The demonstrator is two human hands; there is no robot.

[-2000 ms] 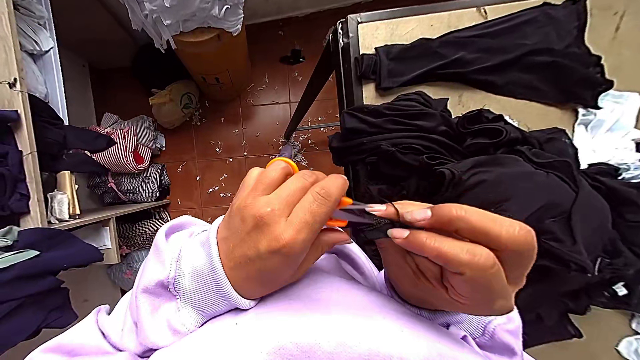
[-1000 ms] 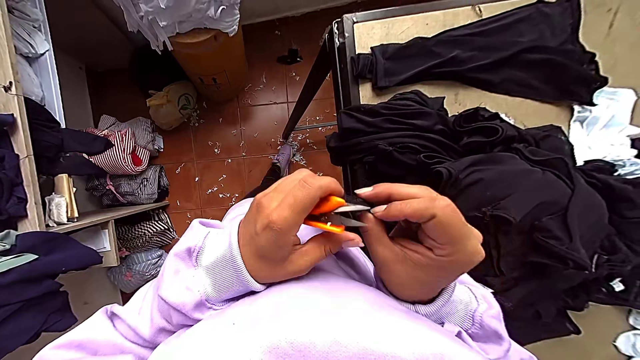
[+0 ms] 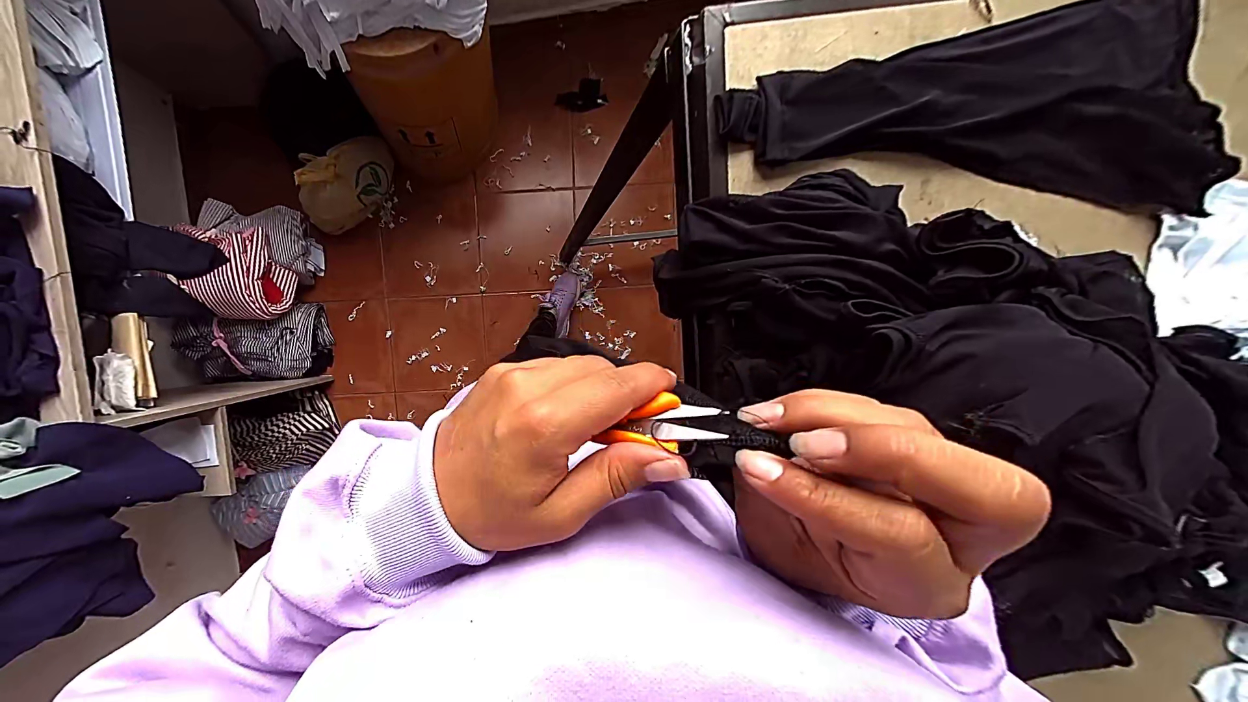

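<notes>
My left hand (image 3: 546,453) holds thread snips with orange handles (image 3: 643,423) between thumb and fingers. The two pale blades are parted and point right, over a piece of black fabric (image 3: 726,450). My right hand (image 3: 877,497) pinches the edge of that fabric between thumb and fingertips, just beyond the blade tips. Beside and behind the right hand lies a heap of black garments (image 3: 1014,380); whether the pinched piece joins it is hidden. Lilac sleeves with ribbed cuffs cover both wrists.
A metal-edged table (image 3: 848,39) on the right bears a flat black garment (image 3: 955,97) and white material (image 3: 1204,258). Shelves (image 3: 185,402) at left hold folded striped clothes (image 3: 258,341). An orange-brown drum (image 3: 424,102) stands on the tiled floor (image 3: 439,331), which is strewn with thread scraps.
Two seconds ago the snips were mostly hidden by my fingers; now their blades show plainly. My right hand moved left, then back right, still pinching the black fabric.
</notes>
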